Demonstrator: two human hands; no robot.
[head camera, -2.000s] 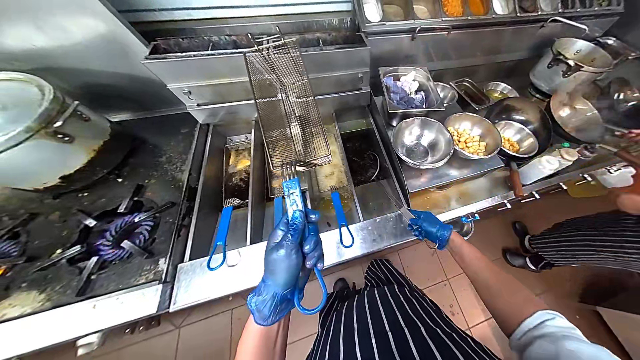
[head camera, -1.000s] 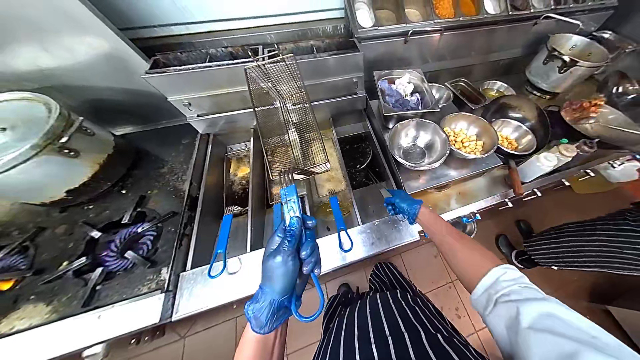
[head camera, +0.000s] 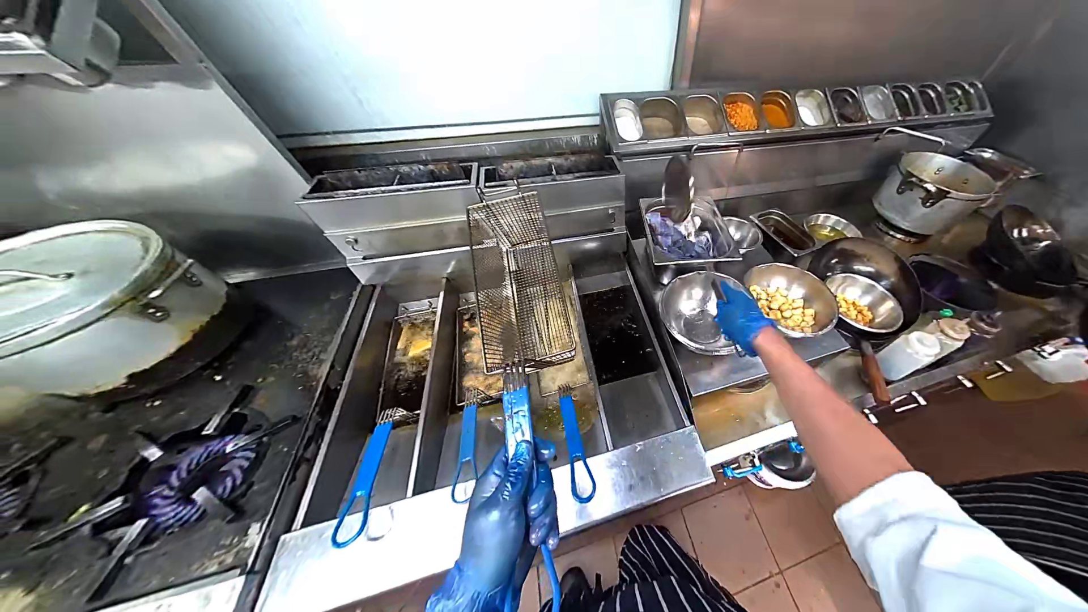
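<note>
My left hand (head camera: 501, 518), in a blue glove, grips the blue handle of a wire fry basket (head camera: 518, 280). The basket is tilted up above the fryer, over its middle wells. My right hand (head camera: 739, 316), also gloved in blue, is over a steel bowl (head camera: 687, 310), closed on what looks like the handle of a round skimmer or ladle (head camera: 678, 187). That tool's dark round head is above a steel tray (head camera: 650, 246) holding bluish cloth or paper. Several blue-handled baskets sit in the fryer, with food in bubbling oil (head camera: 415, 344). The right well (head camera: 614, 336) holds dark oil.
At left are a lit gas burner (head camera: 200, 480) and a large lidded pot (head camera: 93, 314). Bowls of fried cubes (head camera: 786, 306), a wok (head camera: 884, 263), squeeze bottles (head camera: 909, 353) and a pot (head camera: 931, 195) stand right. Ingredient containers (head camera: 739, 110) line the back. Striped clothing of another person shows lower right.
My right hand has moved forward from the fryer's front right edge to over the steel bowl. The round tool head is now up above the tray. My left hand still holds the basket. The view has shifted.
</note>
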